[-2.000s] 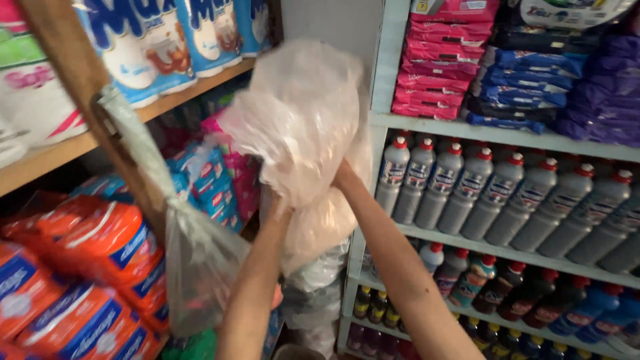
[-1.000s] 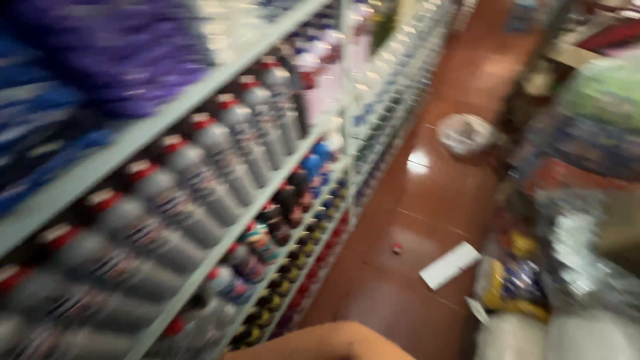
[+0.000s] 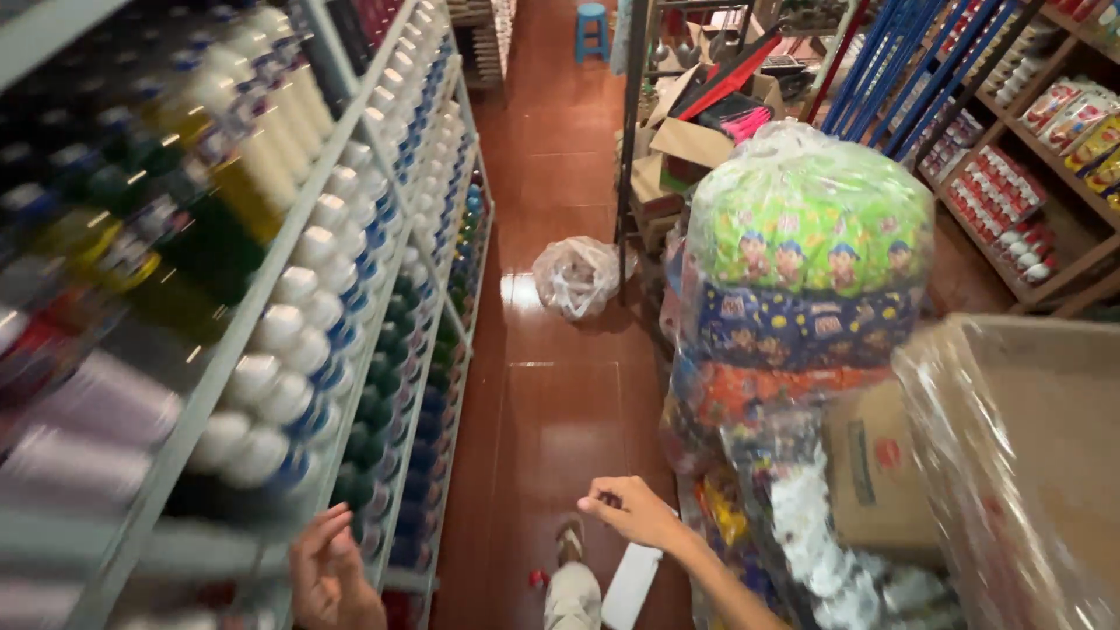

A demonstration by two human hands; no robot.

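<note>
At the lower left, my left hand (image 3: 332,569) is raised beside the metal shelving, its fingers loosely bent and holding nothing. My right hand (image 3: 632,514) hangs over the aisle floor with its fingers curled inward; something small and dark shows by the fingers, and I cannot tell whether it is held. Below it, a white flat piece (image 3: 632,582) lies on the floor near my foot (image 3: 570,542). Farther along the aisle, a crumpled translucent plastic bag (image 3: 577,276) rests on the red tiles.
Metal shelves (image 3: 262,289) full of bottles line the left. On the right stand a large clear bag of colourful packages (image 3: 809,254), cardboard boxes (image 3: 1024,420) and blue poles (image 3: 901,70). A blue stool (image 3: 592,33) stands far down the aisle.
The view has swung from the shelf corner to the aisle. Two seconds ago both hands held a translucent plastic bag up in that corner; now they are apart, low over the aisle, without it.
</note>
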